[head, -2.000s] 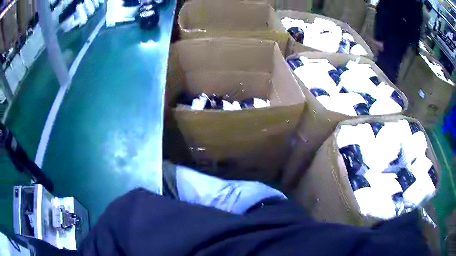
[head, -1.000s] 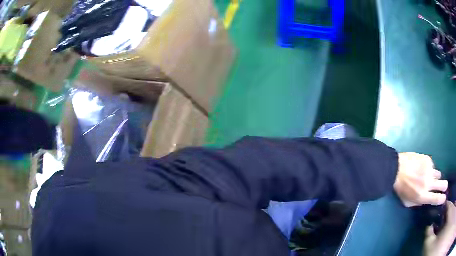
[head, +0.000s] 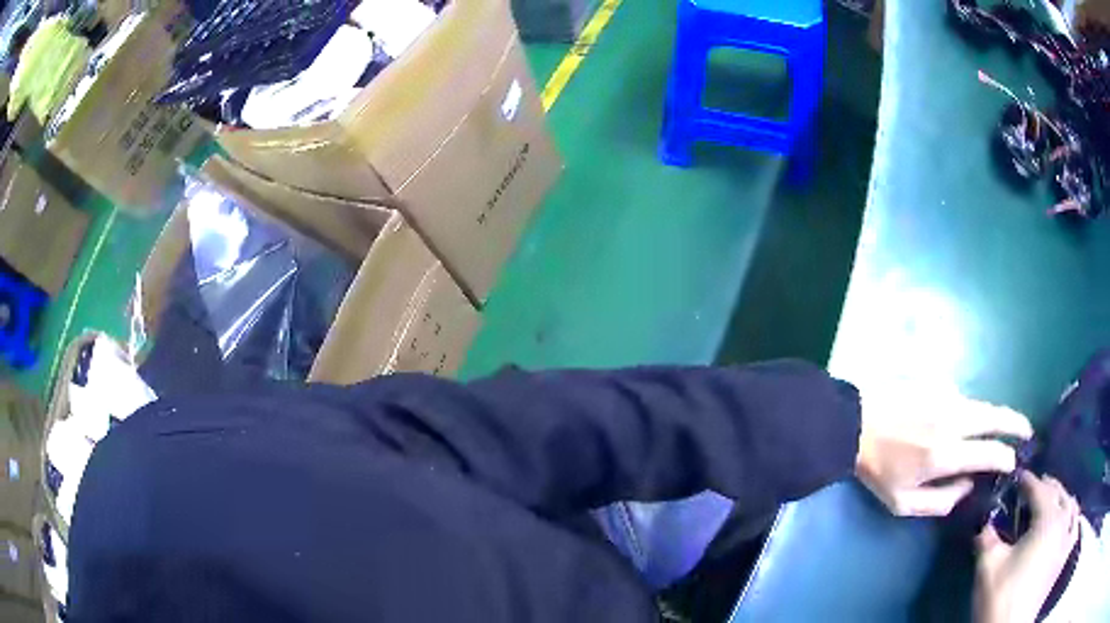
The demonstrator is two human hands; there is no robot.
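The work lies at the lower right edge of the head view, on the green bench (head: 840,554). My left hand (head: 940,455), at the end of a dark sleeve, has its fingertips closed on a small dark part (head: 1008,501). My right hand (head: 1035,550) grips the same part from below. The fingers cover most of the part, so its shape cannot be told. A white piece (head: 1087,594) is cut off by the frame edge beside my right hand.
Dark wired modules (head: 1057,140) lie at the bench's far end. A blue stool (head: 749,79) stands on the green floor. Brown cartons (head: 469,170) stand at the left, some holding white-and-black items. A clear plastic bag (head: 250,274) hangs over one. A dark item (head: 1081,426) is at the right edge.
The view has swung from the cartons to the bench. Since one second ago, both hands and the dark part show further left and more fully in the picture.
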